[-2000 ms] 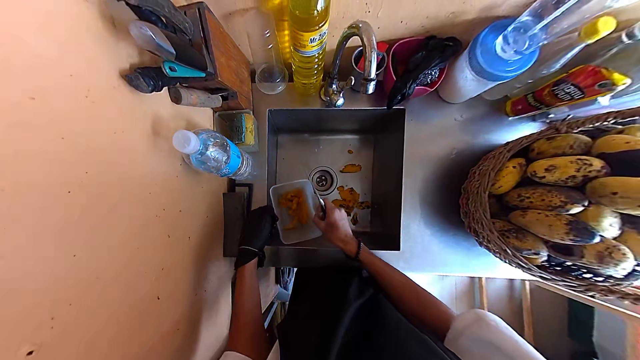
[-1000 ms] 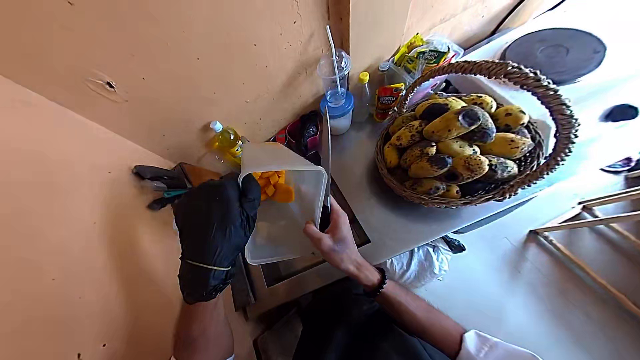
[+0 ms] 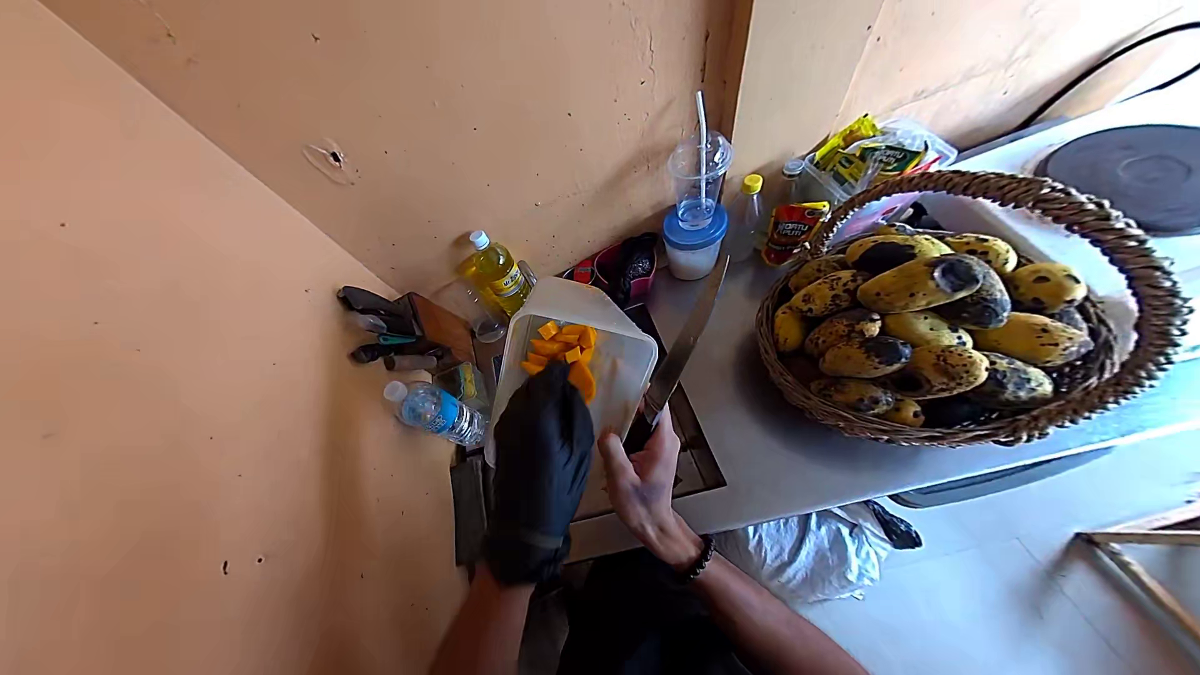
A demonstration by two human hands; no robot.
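Observation:
A translucent plastic container (image 3: 630, 356) is tilted over the sink (image 3: 698, 459), with cut orange pieces of fruit, perhaps mango, (image 3: 562, 347) in its far end. My left hand (image 3: 542, 464), in a black glove, reaches over the container's opening, its fingertips at the fruit pieces; whether they grip one is hidden. A kitchen knife (image 3: 692, 333) is in my right hand (image 3: 647, 478), its blade pointing up and away beside the container's right wall. The thumb of that hand lies against the container's near right rim.
On the right of the steel counter (image 3: 750, 478) stands a wicker basket (image 3: 797, 412) of spotted yellow mangoes (image 3: 923, 281). Behind are a blue-lidded tub (image 3: 695, 253) and plastic cup (image 3: 700, 173). A water bottle (image 3: 436, 412), knife block (image 3: 439, 328) and yellow liquid bottle (image 3: 499, 277) stand left.
My left hand has gone from the container's left side to the fruit inside it. The container has been raised from down in the sink. The view has swung up and right.

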